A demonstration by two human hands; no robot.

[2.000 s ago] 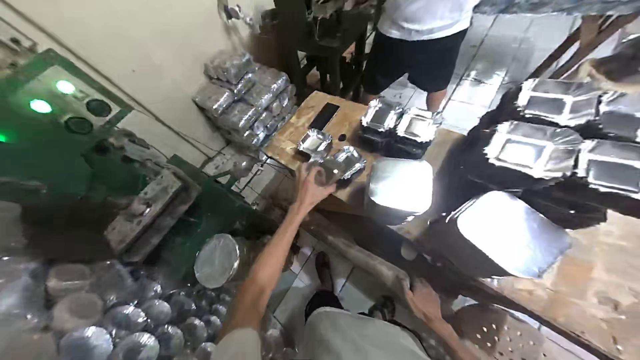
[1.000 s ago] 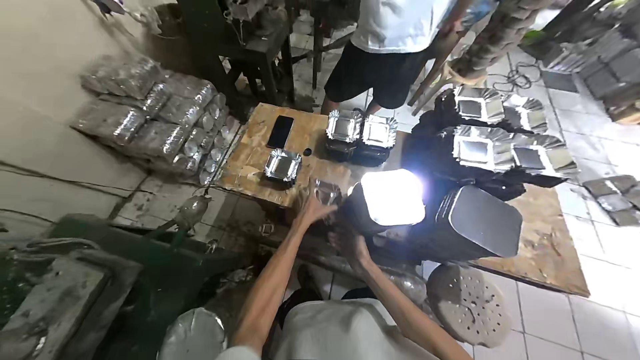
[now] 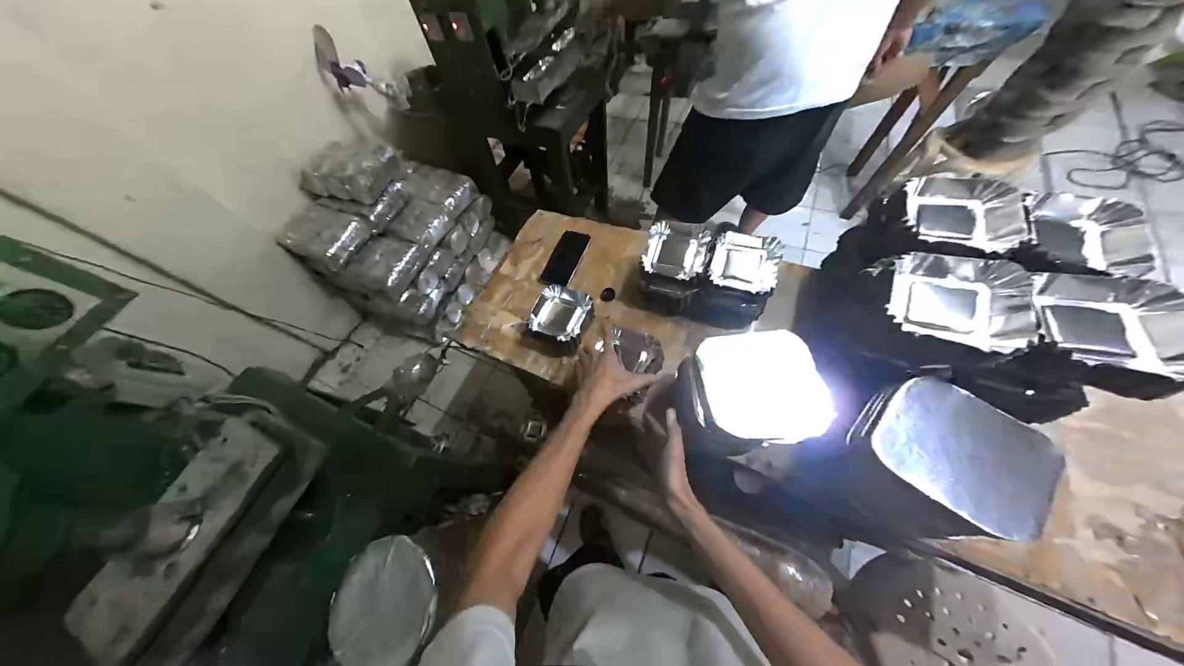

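Note:
My left hand is at the near edge of the wooden table, its fingers around the side of a small foil tray stack. Low beside the same stack is my right hand, near the left side of a tall stack of foil sheets with a glaring top. Its fingertips are partly hidden, so its contact is unclear. Another small foil tray stack stands just beyond my left hand, below a black phone. Two more tray stacks, one left and one right, stand side by side farther back.
A second sheet stack leans at the right, with several fluted foil trays behind it. Bagged goods are piled by the wall. A person stands across the table. Green machinery is at left, a perforated stool at lower right.
Two seconds ago my right hand was low and away from the trays; it has come up beside the small stack at my left hand. The view has shifted.

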